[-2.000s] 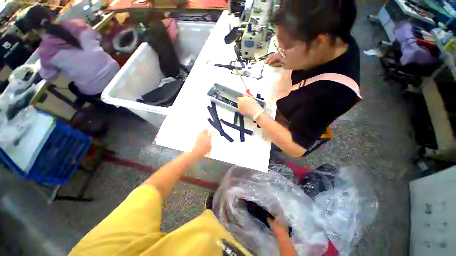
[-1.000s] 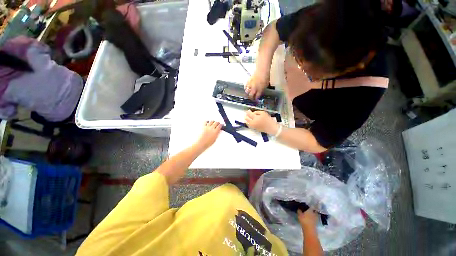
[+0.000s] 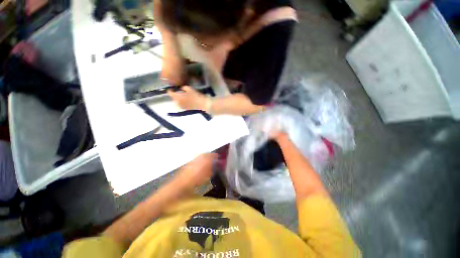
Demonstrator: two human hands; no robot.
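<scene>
A large clear plastic bag (image 3: 312, 118) with black pieces (image 3: 268, 155) inside lies beside the table end. My right hand (image 3: 275, 132) is at the bag's upper side, blurred, and what its fingers hold is unclear. My left hand (image 3: 204, 165) is blurred near the table's front edge, left of the bag; its fingers cannot be made out. Black webbing strips (image 3: 161, 120) lie crossed and angled on the white table (image 3: 146, 169). A grey parts tray (image 3: 132, 89) stands behind them.
A seated person in black (image 3: 257, 55) has both hands at the tray. A sewing machine (image 3: 133, 10) is at the far end. A white bin (image 3: 22, 151) with dark pieces stands left of the table. Another white bin (image 3: 398, 75) stands at the right.
The view has turned to the right. My left hand has left the strips and moved towards the bag. My right hand has moved up from the bag's dark contents.
</scene>
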